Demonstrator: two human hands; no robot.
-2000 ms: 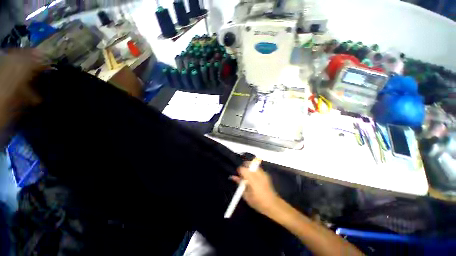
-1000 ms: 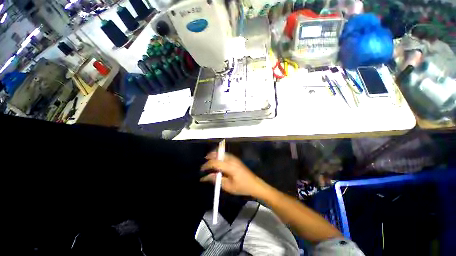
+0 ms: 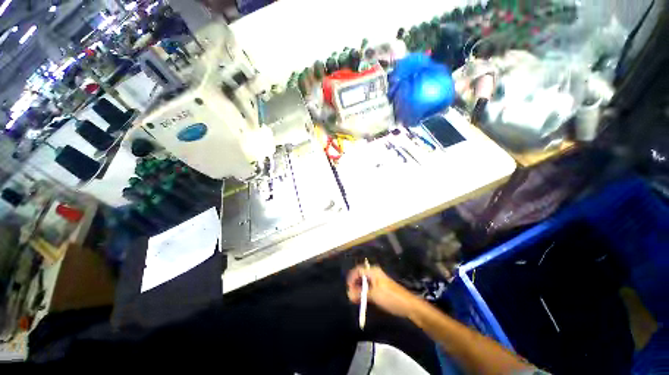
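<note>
My right hand (image 3: 375, 286) is at the lower middle, in front of the table edge, and holds a slim white stick (image 3: 363, 304) pointing down. Black fabric (image 3: 279, 329) lies dark across the lower part of the view, to the left of and below my right hand. My left hand is not in view. The sewing machine (image 3: 213, 128) stands on the white table, with its metal bed plate (image 3: 268, 209) under the head.
A blue crate (image 3: 480, 302) at the lower right holds black pieces. On the table (image 3: 411, 198) are scissors (image 3: 334, 149), small tools and a phone (image 3: 444, 132). A control box (image 3: 362, 97) and blue bag (image 3: 422, 88) stand behind. White paper (image 3: 182, 247) lies left of the machine.
The view has turned right, bringing more of the blue crate in. My left hand, blurred at the far left two seconds ago, is gone. The raised black fabric now sits lower. My right hand keeps the stick.
</note>
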